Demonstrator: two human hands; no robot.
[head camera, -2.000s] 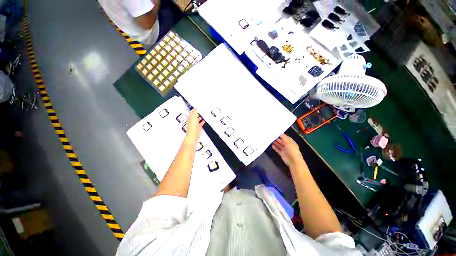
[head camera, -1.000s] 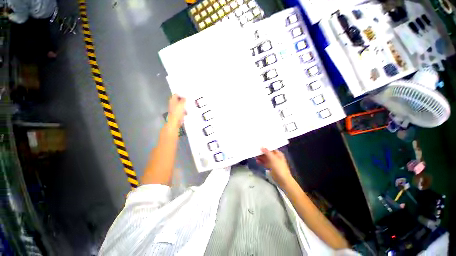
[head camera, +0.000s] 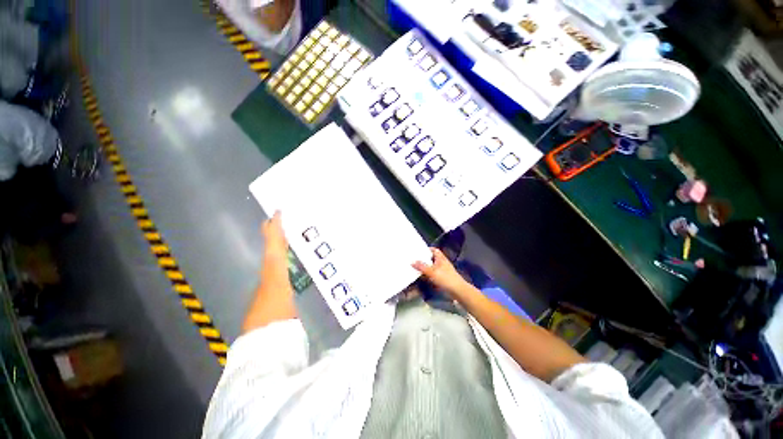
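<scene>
A white foam tray (head camera: 352, 193) with one row of several small square units along its near left side is between my hands. My left hand (head camera: 273, 233) grips its left edge. My right hand (head camera: 440, 270) grips its right corner near my body. My fingers are partly hidden at the tray's edge. A second white foam tray (head camera: 455, 129) with rows of dark-rimmed square units lies behind and to the right, partly on the green bench.
A grid tray of gold-yellow squares (head camera: 319, 72) lies at the back left. White parts trays (head camera: 524, 81), a white fan (head camera: 640, 93), an orange-edged multimeter (head camera: 581, 151) and blue-handled pliers (head camera: 634, 197) are on the right. A person's arm (head camera: 273, 15) shows at the top.
The held tray has moved left and separated from the tray with dark-rimmed units, which it overlapped a second ago. That other tray is now fully uncovered. The camera view has also turned.
</scene>
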